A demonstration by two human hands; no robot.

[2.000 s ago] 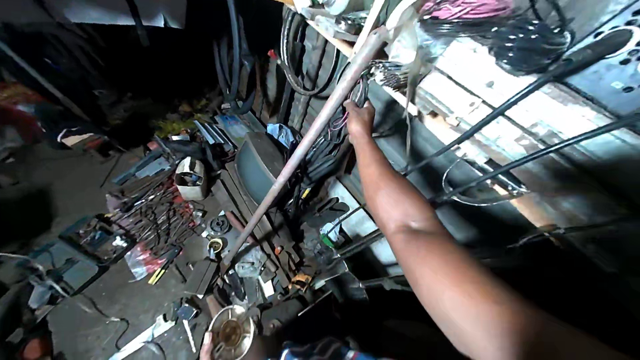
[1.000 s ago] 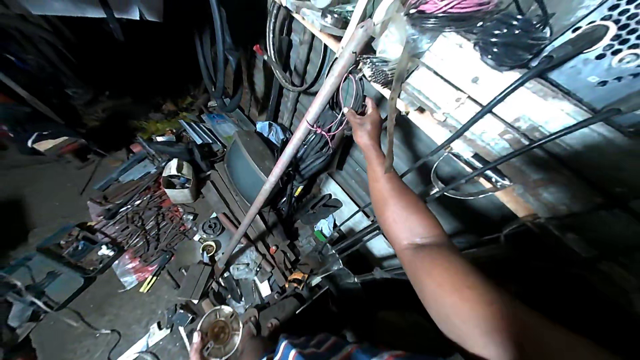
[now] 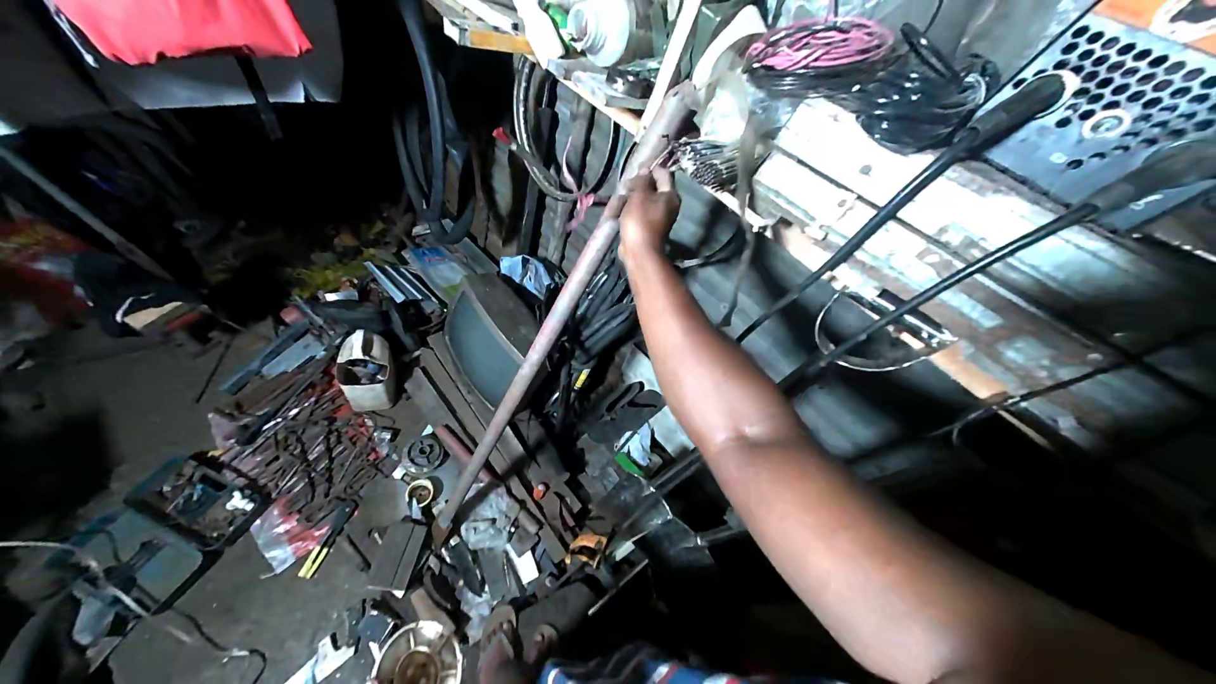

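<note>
My right arm reaches up, and my right hand (image 3: 650,211) is at the upper part of a long rusty metal pole (image 3: 532,366) that leans up from the floor to the shelf. Its fingers are beside the pole and a bundle of thin metal rods (image 3: 708,163); whether they grip anything is hard to see. Pink string (image 3: 581,209) hangs just left of the pole. A round metal part with a hollow center (image 3: 418,655) shows at the bottom edge; my left hand is out of view.
An old television (image 3: 489,342) stands behind the pole. Metal tools (image 3: 309,446), an open toolbox (image 3: 195,499) and a cut plastic container (image 3: 366,370) lie on the floor. Coiled wires (image 3: 822,46) rest on the shelf. Two black rods (image 3: 883,214) slant across the right.
My right hand has moved from open beside the hanging coil to the pole's upper part. My left fingers, seen earlier at the round metal part, have left the view.
</note>
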